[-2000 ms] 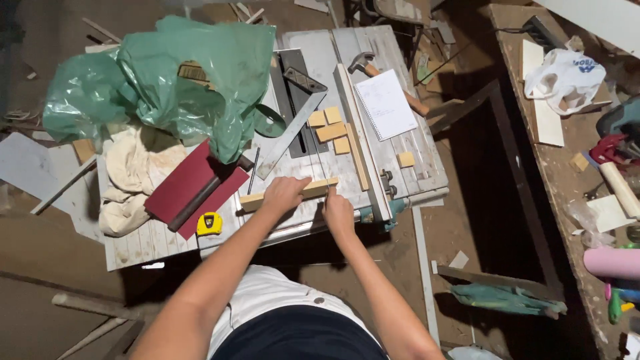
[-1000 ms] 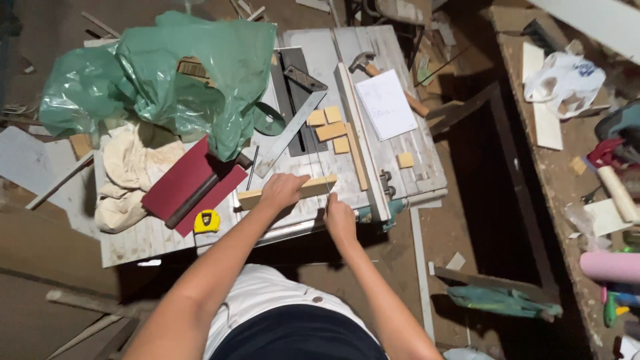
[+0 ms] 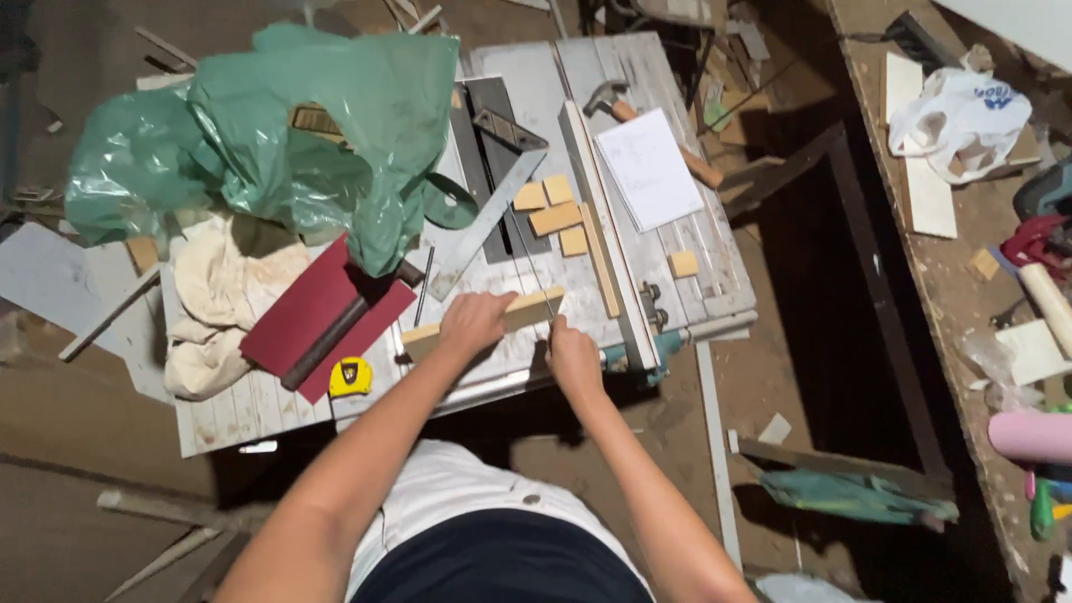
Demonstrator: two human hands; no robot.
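Note:
My left hand (image 3: 476,323) presses a narrow wooden strip (image 3: 534,308) at the near edge of the table saw's top (image 3: 502,69). My right hand (image 3: 574,356) is closed around the near end of a thin, dark rod-like tool (image 3: 529,251) that crosses the strip near its right end; its exact kind is unclear. Several small wooden blocks (image 3: 555,219) lie just beyond, beside a longer wooden strip (image 3: 600,260) along the saw's rip fence (image 3: 610,234). A sliding bevel or try square (image 3: 494,218) and a dark pencil-like rod (image 3: 425,286) lie left of the blocks.
Left on the top are a yellow tape measure (image 3: 350,377), a dark red sheet (image 3: 293,331), a cream cloth (image 3: 205,310) and a green plastic bag (image 3: 251,126). Right of the fence lie a notepad (image 3: 649,172), a claw hammer (image 3: 624,109) and another block (image 3: 683,264). A cluttered bench (image 3: 913,276) stands at right.

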